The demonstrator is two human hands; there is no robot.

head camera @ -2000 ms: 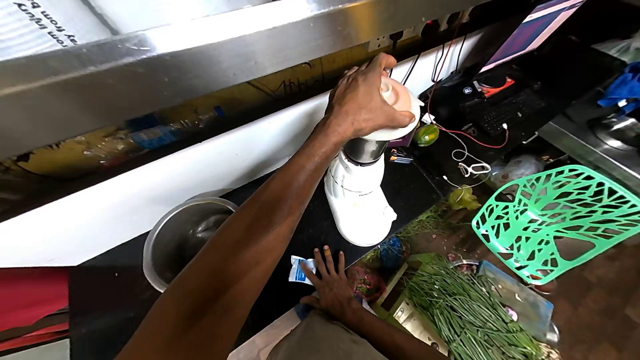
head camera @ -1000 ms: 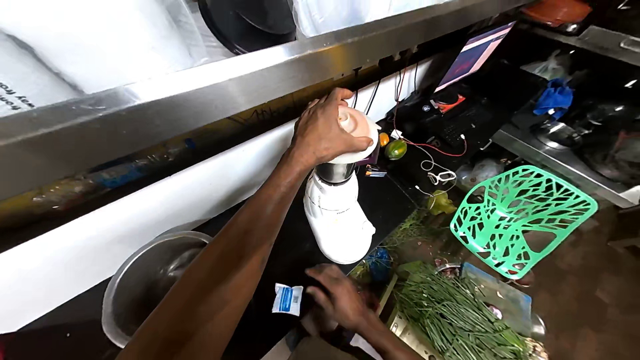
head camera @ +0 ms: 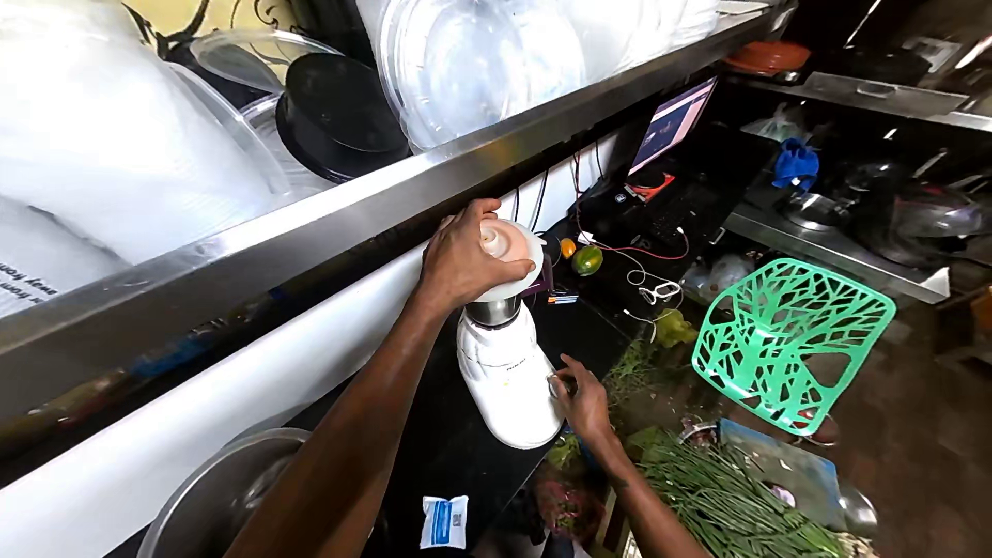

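A white mixer grinder (head camera: 508,380) stands on the black counter with a steel jar (head camera: 494,311) on top. My left hand (head camera: 465,260) lies over the jar's pale lid (head camera: 513,252), fingers and thumb spread around its rim. On the side of the white base is my right hand (head camera: 577,391), its fingertips at what looks like a control; the contact is partly hidden. A small white and blue packet (head camera: 444,522) lies on the counter near me. At the lower left is a large steel bowl (head camera: 225,480), partly behind my left forearm.
A steel-edged shelf (head camera: 372,186) with plastic containers runs above the counter. Behind the grinder are a green-orange fruit (head camera: 587,260), cables and a monitor (head camera: 673,124). To the right stand a green plastic chair (head camera: 794,341) and long green vegetables (head camera: 721,496) beside a blue-edged tray (head camera: 783,465).
My right hand has moved from beside the packet on the counter up to the grinder's side. My left hand stays on the lid. The view has shifted, showing more of the shelf.
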